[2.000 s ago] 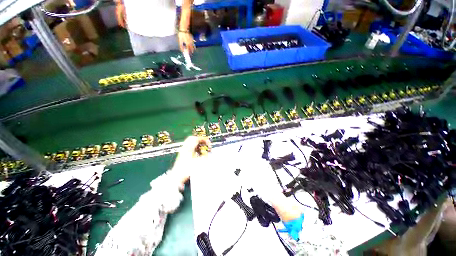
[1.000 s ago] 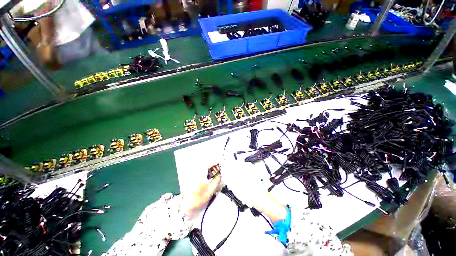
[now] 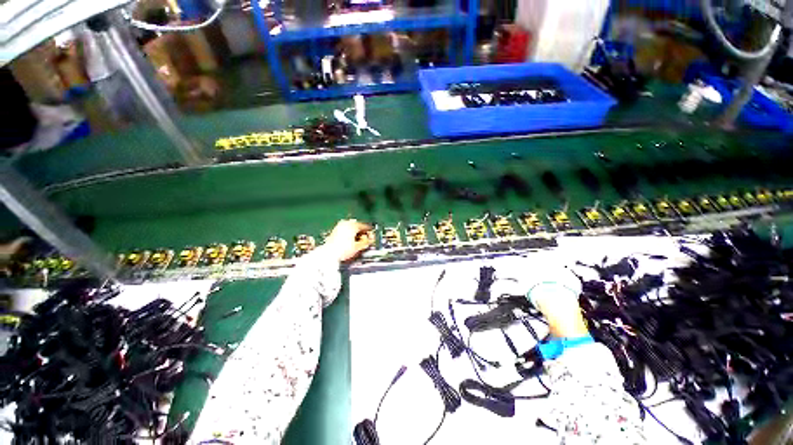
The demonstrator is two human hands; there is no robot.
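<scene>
My left hand [image 3: 349,239] is at the belt's near edge, in the row of small yellow circuit boards [image 3: 445,229]. Its fingertips are closed on a small dark and brownish board in the row. My right hand [image 3: 558,304], with a blue wrist band [image 3: 565,346], is over the white sheet [image 3: 391,322] at the left edge of the right-hand heap of black cables [image 3: 722,322]. Glare washes out its fingers, so I cannot tell if it holds anything. Loose tied cables [image 3: 487,395] lie on the sheet left of it.
A second cable heap [image 3: 87,365] lies at the left. Dark cable bundles [image 3: 513,184] lie on the green conveyor belt [image 3: 217,195]. Beyond it are a blue bin [image 3: 517,113], a row of yellow parts [image 3: 261,139] and a dark pile. Metal posts [image 3: 148,96] rise at upper left.
My left hand has moved from over the white sheet, where it held a board, to the belt edge. My right hand has moved right to the cable heap. The view has shifted; the person across has left view.
</scene>
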